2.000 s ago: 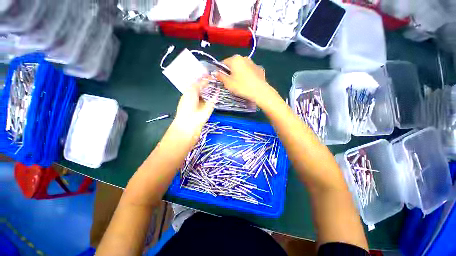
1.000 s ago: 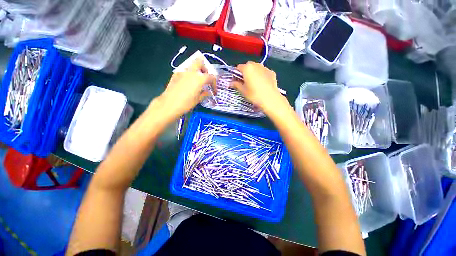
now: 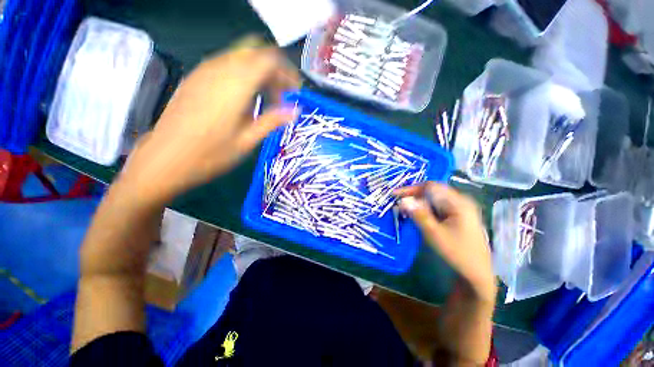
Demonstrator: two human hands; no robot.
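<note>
Slim silver-white metal parts (image 3: 315, 208) lie loosely heaped in a blue plastic tray (image 3: 257, 193) in front of my body. My left hand (image 3: 215, 115) is blurred above the tray's upper left corner, thumb and fingers apart, with no part visible in it. My right hand (image 3: 448, 222) is over the tray's right side, fingertips closed around a small dark tool (image 3: 397, 221), mostly hidden; its exact kind is unclear. Beyond the tray, a clear plastic box (image 3: 436, 54) holds parts in neat rows with reddish ends.
Clear open boxes (image 3: 534, 247) with few parts stand at the right. A few loose parts (image 3: 446, 125) lie between them and the tray. A cloudy white lidded box (image 3: 100, 89) and blue crates (image 3: 32, 72) are at the left. A white slip (image 3: 294, 16) lies at the top.
Both hands have left the clear box beyond the tray. My left hand moved back toward the tray's upper left; my right hand moved down to its right side. The view has shifted.
</note>
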